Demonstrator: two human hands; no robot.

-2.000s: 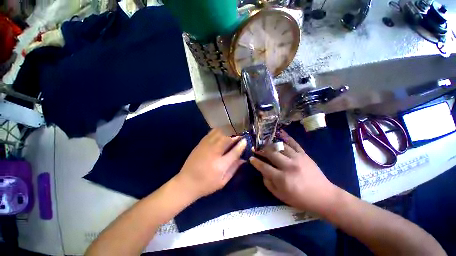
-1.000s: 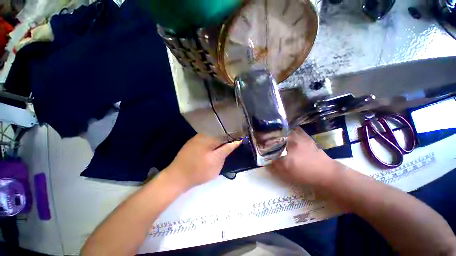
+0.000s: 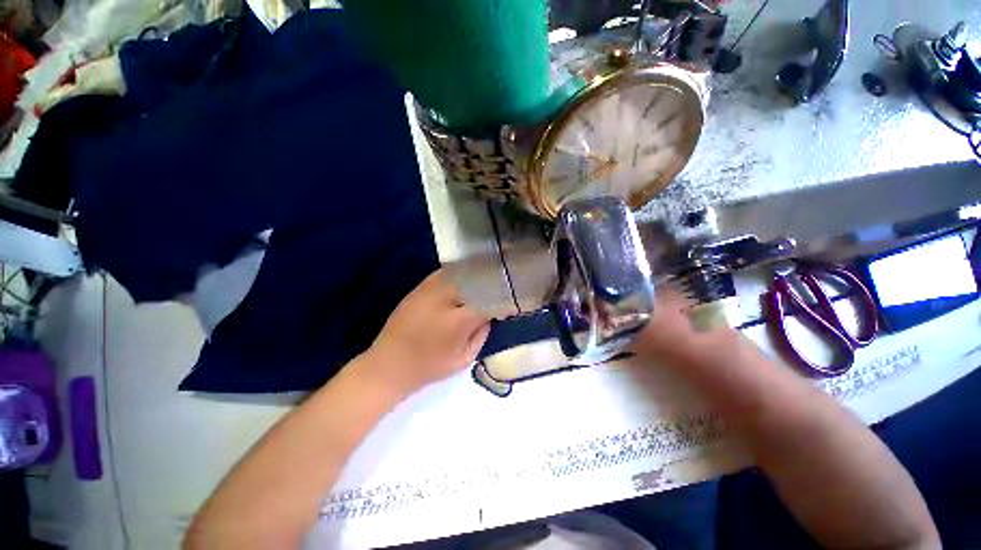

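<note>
Navy cloth (image 3: 312,290) lies left of the needle area and runs under my left hand (image 3: 436,328). My left hand has its fingers curled at the cloth's right edge, beside a narrow navy strip (image 3: 522,333) under the machine head. My right hand (image 3: 683,338) is blurred, just right of the chrome guard (image 3: 608,274), which hides its fingertips and the needle. What it holds cannot be seen. A pale plate with a dark outline (image 3: 527,363) shows in front of the strip.
Red-handled scissors (image 3: 823,317) and a bright display (image 3: 920,271) lie at right. A wristwatch (image 3: 624,140) and green cylinder (image 3: 463,59) are on the machine head. A purple device (image 3: 24,408) is at far left. Ruler marks (image 3: 430,489) run along the white table edge.
The navy panel that covered the table in front of the needle has gone from there, baring the white surface and ruler marks. Both hands stay by the needle; my left hand has shifted slightly left.
</note>
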